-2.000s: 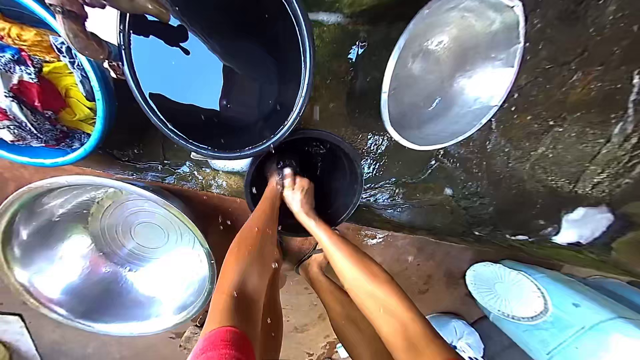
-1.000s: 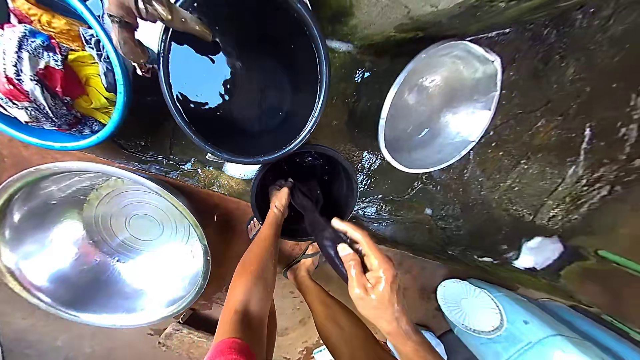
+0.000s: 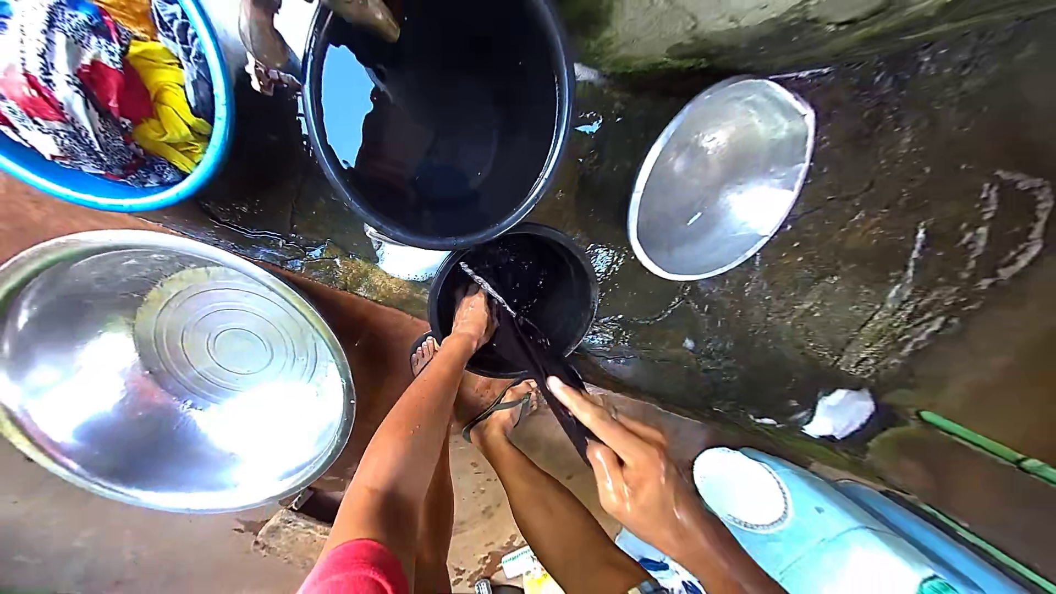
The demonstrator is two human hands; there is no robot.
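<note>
A wet dark cloth (image 3: 540,355) stretches between my two hands over a small black bucket (image 3: 587,289). My left hand (image 3: 474,318) grips one end inside the bucket's near left side. Outside the rim, nearer to me, my right hand (image 3: 615,450) holds the other end, with the index finger extended along it. Behind the small bucket stands a large black tub (image 3: 563,140) of water. Another person's hand (image 3: 363,15) is at its top left rim.
A blue basin (image 3: 223,124) of colourful clothes stands top left, a large metal basin (image 3: 247,346) below it. A second metal basin (image 3: 718,181) lies on wet ground. A light-blue plastic container (image 3: 833,528) is lower right, near a green pole (image 3: 982,445) and a white lump (image 3: 840,412).
Two seconds ago both my hands were together in the small bucket. My right hand has since come out toward me, drawing out the dark cloth, while my left hand stays at the bucket.
</note>
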